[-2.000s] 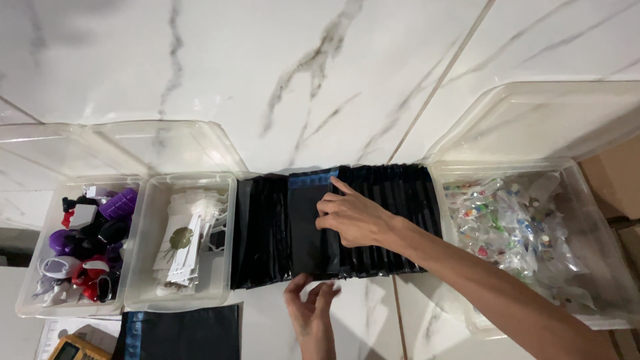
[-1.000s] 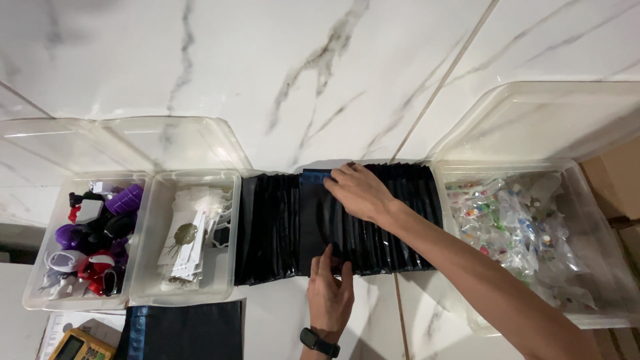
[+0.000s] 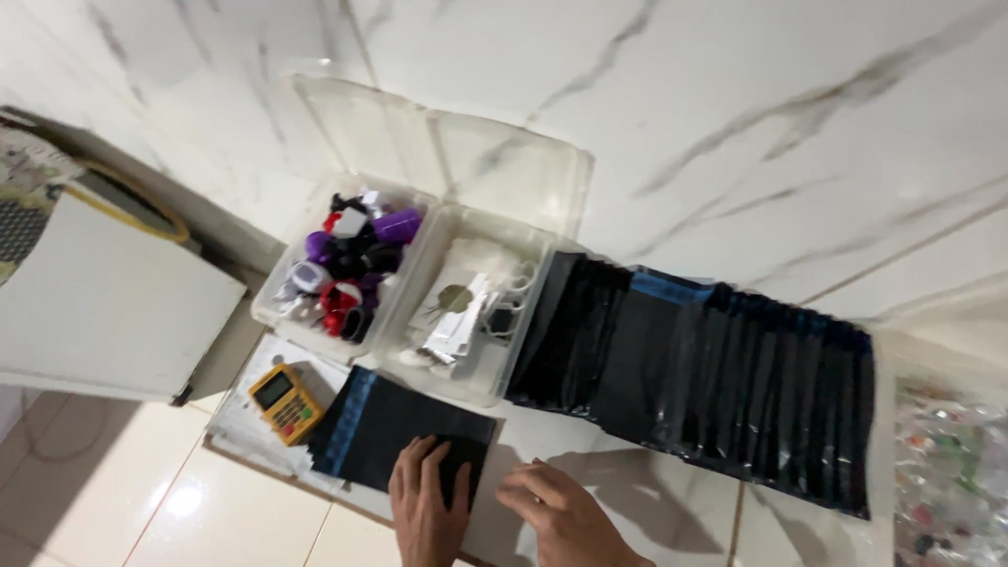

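My left hand (image 3: 430,492) rests with spread fingers on the right end of a flat black plastic mailing bag (image 3: 425,421) with a blue strip, which lies below the clear bins. Just right of that bag, my right hand (image 3: 547,504) is over the white surface, its fingers curled; whether it holds anything cannot be seen. Above and to the right stands a long row of black plastic bags (image 3: 772,394), packed on edge, one with its blue strip (image 3: 669,287) showing near the row's left part.
Left of the row, one clear plastic bin (image 3: 488,386) holds white cards and another (image 3: 264,311) holds purple, red, black and white items. A yellow card reader (image 3: 286,403) lies on papers. At right, a bin holds small clear packets (image 3: 945,465). A white cabinet (image 3: 110,307) stands at left.
Both hands have left the row of black bags and moved to the flat bag on the left and the spot beside it. The view has swung left and tilted.
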